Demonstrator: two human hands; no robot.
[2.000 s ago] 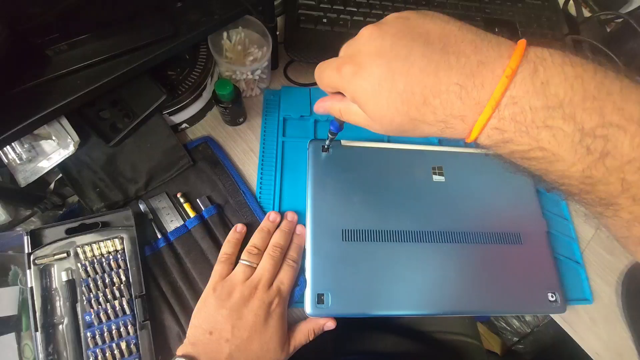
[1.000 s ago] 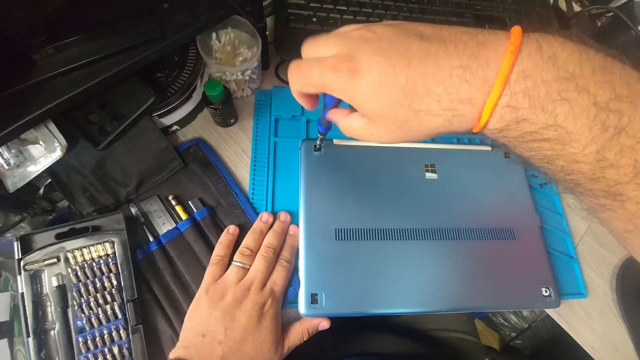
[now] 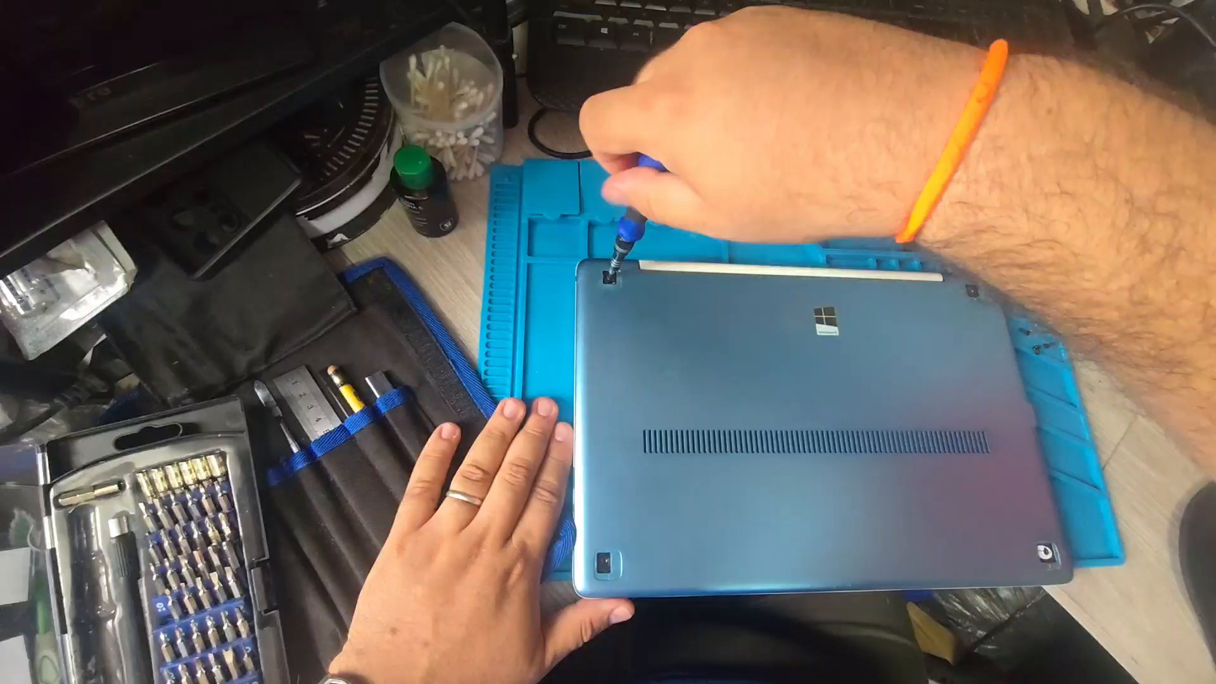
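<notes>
A blue laptop [image 3: 807, 380] lies bottom side up on a teal silicone repair mat [image 3: 546, 304], its vent strip and corner recesses showing. My right hand [image 3: 741, 133], above the laptop's far left corner, grips a precision screwdriver [image 3: 627, 228] with a blue handle. The driver's tip is at the recess in that corner; whether it is seated in a screw cannot be told. My left hand [image 3: 475, 532] rests flat with fingers apart beside the laptop's left edge, the thumb by the near left corner. It holds nothing.
At the left are a bit set case [image 3: 152, 437] and a black tool roll [image 3: 351, 513] holding a steel ruler and other tools. Farther back stand a green-capped bottle [image 3: 425, 195], a tub of cotton swabs [image 3: 446, 104] and a keyboard [image 3: 608, 28]. Small screws [image 3: 1040, 342] lie on the mat's right side.
The fingers of my right hand have shifted around the screwdriver, which stays at the laptop's far left corner. My left hand has stayed by the laptop's left edge.
</notes>
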